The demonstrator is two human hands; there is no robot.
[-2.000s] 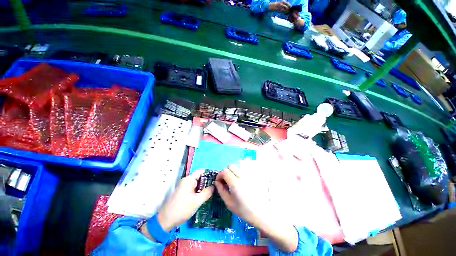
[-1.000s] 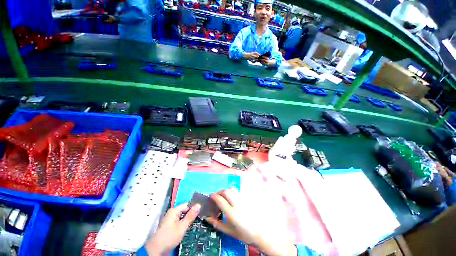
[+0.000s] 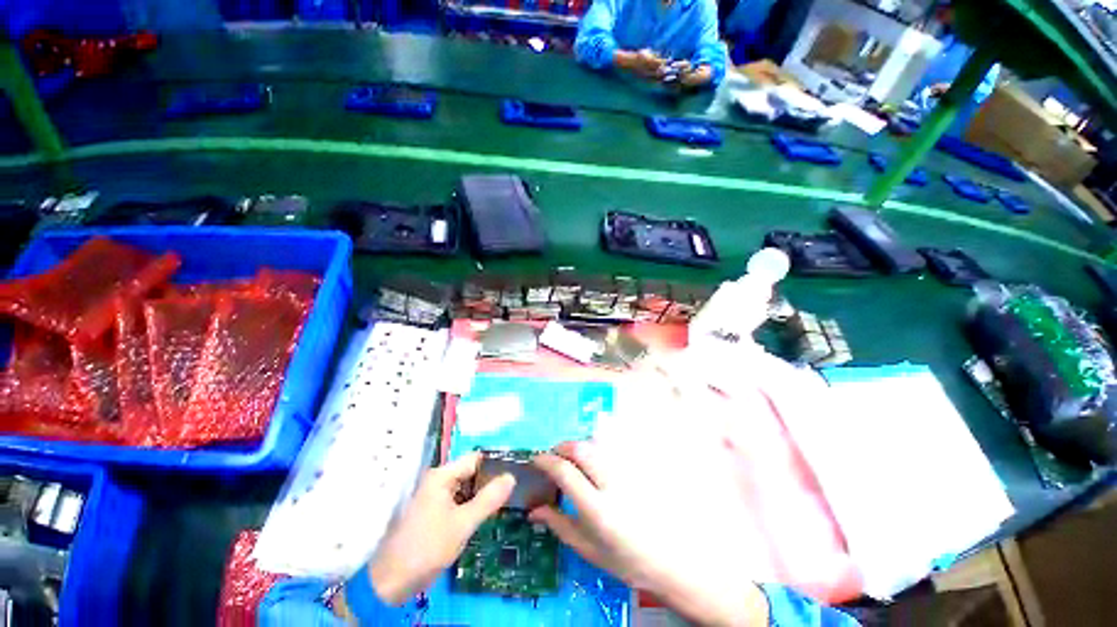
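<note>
A green circuit board (image 3: 505,559) lies on the bright blue work sheet (image 3: 539,404) in front of me. A thin dark grey rectangle (image 3: 524,480), perhaps a shield cover, is over the far end of the board. My left hand (image 3: 431,524) holds its left edge between thumb and fingers. My right hand (image 3: 603,521) holds its right edge with the fingertips. Whether the grey part is seated on the board cannot be told.
A large blue bin (image 3: 321,331) with red bubble bags (image 3: 184,355) is at the left, a small blue bin (image 3: 88,539) nearer. A dotted white sheet (image 3: 349,453), white bottle (image 3: 740,300), glaring papers (image 3: 913,472) and rows of small modules (image 3: 576,298) surround the mat. A person works across the line.
The dark grey part, lifted and tilted between my hands a second ago, now lies flatter over the board's far end. The view has tilted down.
</note>
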